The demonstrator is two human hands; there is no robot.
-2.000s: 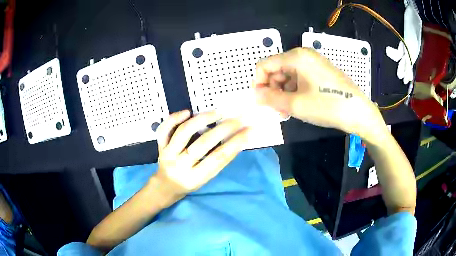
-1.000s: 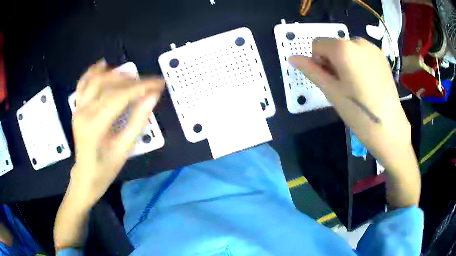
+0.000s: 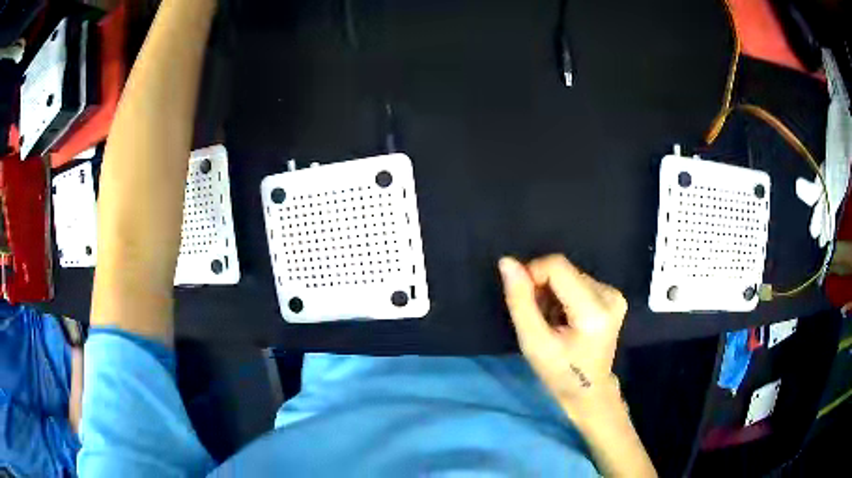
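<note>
White network boxes lie underside up on the black mat. One box (image 3: 346, 238) is left of centre, with a dark foot at each corner and a grid of holes. Another box (image 3: 715, 233) lies at the right, with a yellow-orange lead (image 3: 794, 140) looping beside it. A third box (image 3: 207, 219) is partly covered by my left forearm. My left arm reaches up through the left side; the hand is cut off by the top edge. My right hand (image 3: 565, 308) is between the two uncovered boxes, fingers curled, nothing visible in it.
A further box (image 3: 75, 215) is at the far left, below stacked boxes (image 3: 51, 93) on a red pad (image 3: 107, 84). A black lead (image 3: 565, 56) hangs at the top centre. A white glove or cloth (image 3: 831, 140) is at the right edge. Another person's blue clothing (image 3: 33, 373) shows lower left.
The middle box and the plain white label at its front edge have gone from view. My left hand has moved up out of the picture. My right hand has moved lower over the mat; the view has shifted.
</note>
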